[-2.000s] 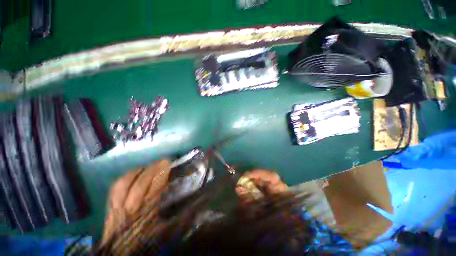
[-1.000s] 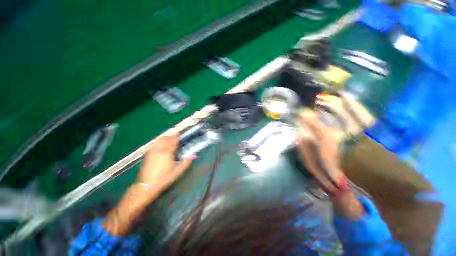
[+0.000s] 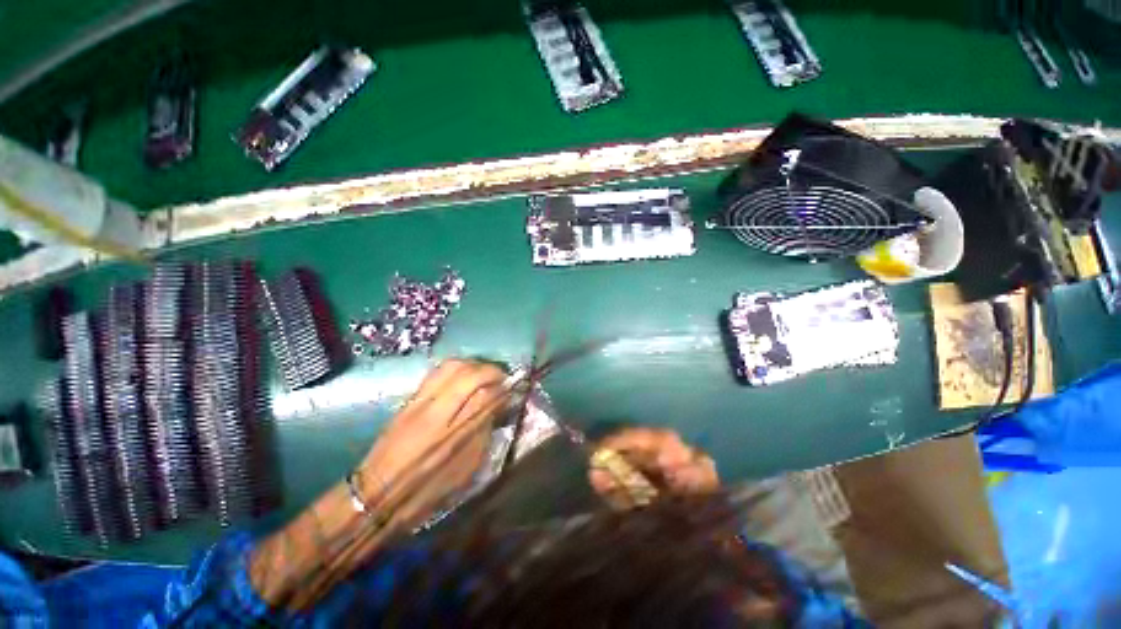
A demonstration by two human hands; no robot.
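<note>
My left hand [image 3: 445, 430] lies over a circuit board [image 3: 531, 430] at the bench's front edge, fingers on its left part. My right hand [image 3: 654, 467] is closed around the yellowish grip of a slim tool, likely a soldering iron [image 3: 623, 474]; its thin tip points left at the board. Strands of dark hair hide the board's lower part and some of the hands. A loose heap of small pinkish-silver components [image 3: 412, 316] lies beyond my left hand. One circuit board [image 3: 612, 227] lies near the rail and another [image 3: 816, 329] lies to the right.
Dark ribbed component rows [image 3: 160, 399] stand at left. A black fume fan [image 3: 818, 203], a white cup or roll [image 3: 940, 234] and a wooden pad [image 3: 983, 347] with a cable are at right. A cream-white rail [image 3: 430, 178] borders the conveyor [image 3: 430, 105]. A brown box [image 3: 916, 528] is below.
Since one second ago, both hands have moved from the rail and fan side to the bench's front edge. The right hand now holds the tool at the board. The camera view has turned.
</note>
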